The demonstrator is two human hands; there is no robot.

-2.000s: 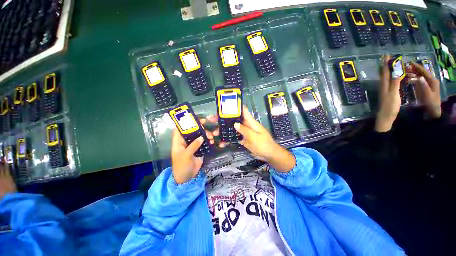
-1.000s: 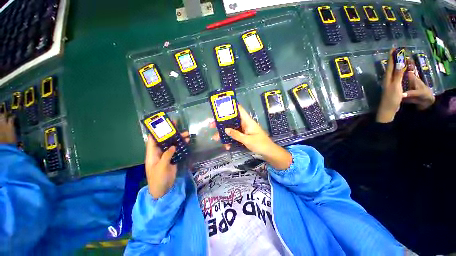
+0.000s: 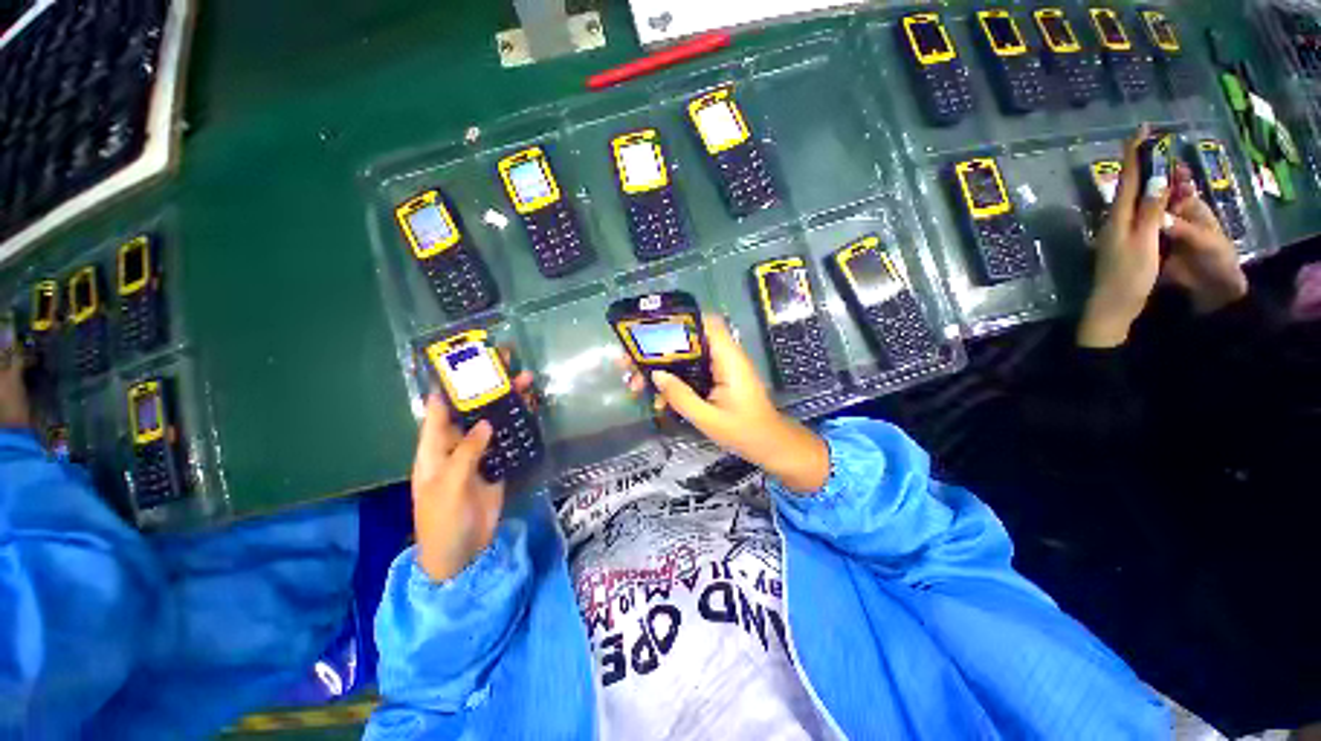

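My left hand (image 3: 461, 485) holds a keypad phone (image 3: 506, 434) with a yellow frame and lit screen, thumb on the keypad, over the clear blister tray's front left part. My right hand (image 3: 736, 408) holds another phone (image 3: 662, 340), tilted so its top edge shows, screen lit bluish, thumb at its keypad. The clear blister tray (image 3: 572, 316) lies under both hands. Four pockets of its back row hold phones with lit screens, such as this back-row phone (image 3: 648, 196). Two more phones, one of them this front-row phone (image 3: 793, 326), lie right of my right hand.
A red stick (image 3: 659, 61) and a metal post plate (image 3: 551, 41) lie behind the tray. A second clear tray with phones is at right, where another person's hands (image 3: 1137, 253) hold a phone. Phones in a tray and a blue sleeve (image 3: 65, 579) are at left. A black tray (image 3: 80, 102) is back left.
My hands have moved apart; the left one went left with its phone. The phone in my right hand has tipped, so its top edge now shows. The view has shifted slightly.
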